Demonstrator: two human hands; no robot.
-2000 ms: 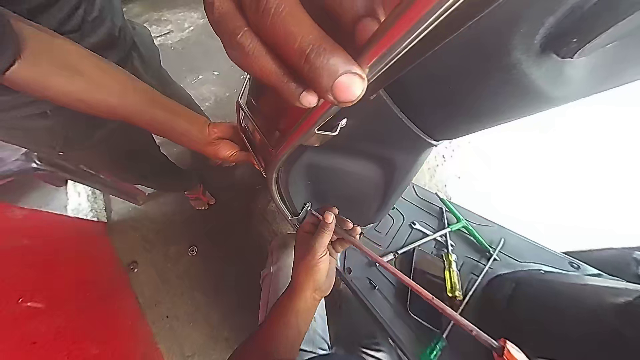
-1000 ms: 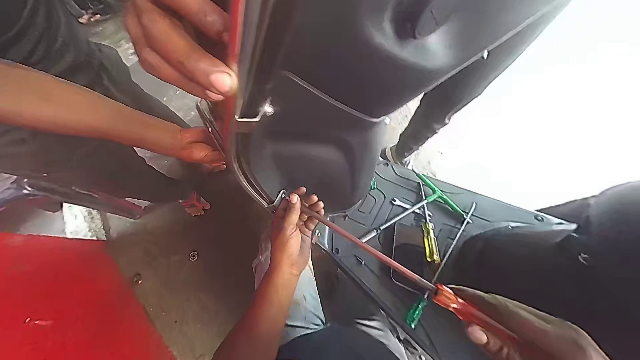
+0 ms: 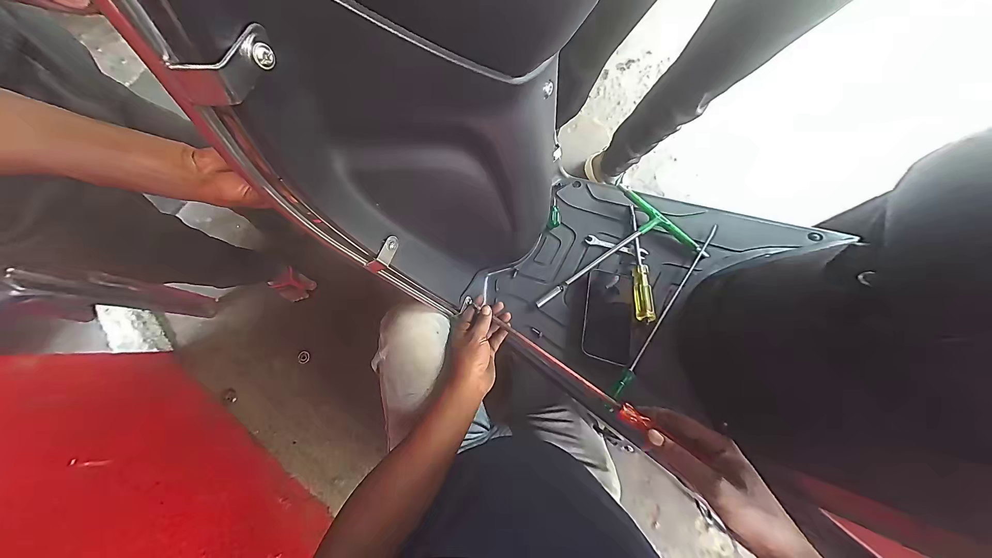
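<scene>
My right hand [image 3: 682,442] is closed round the orange handle of a long-shafted screwdriver [image 3: 566,368]. Its shaft runs up and left to a small bracket and screw [image 3: 466,302] at the lower end of a chrome trim bar [image 3: 333,240]. That bar follows the edge of a scooter's black plastic front panel [image 3: 434,163]. The fingers of my left hand [image 3: 482,333] hold the shaft near its tip, which they partly hide. Higher on the bar are a small bracket [image 3: 387,252] and a larger bracket with a bolt [image 3: 262,54].
On the scooter's floorboard [image 3: 759,213] lie a green T-handle wrench [image 3: 659,221], a yellow-handled screwdriver [image 3: 643,294], a green-handled screwdriver [image 3: 622,381], a spanner [image 3: 608,244] and a dark phone-like object [image 3: 606,318]. Another person's hand [image 3: 229,182] grips the trim from the left. A red surface [image 3: 139,457] is lower left.
The other hand at the top, on the trim's upper part in the earlier frames, has mostly left view. My right hand, out of view two seconds ago, now shows on the handle. The view has shifted.
</scene>
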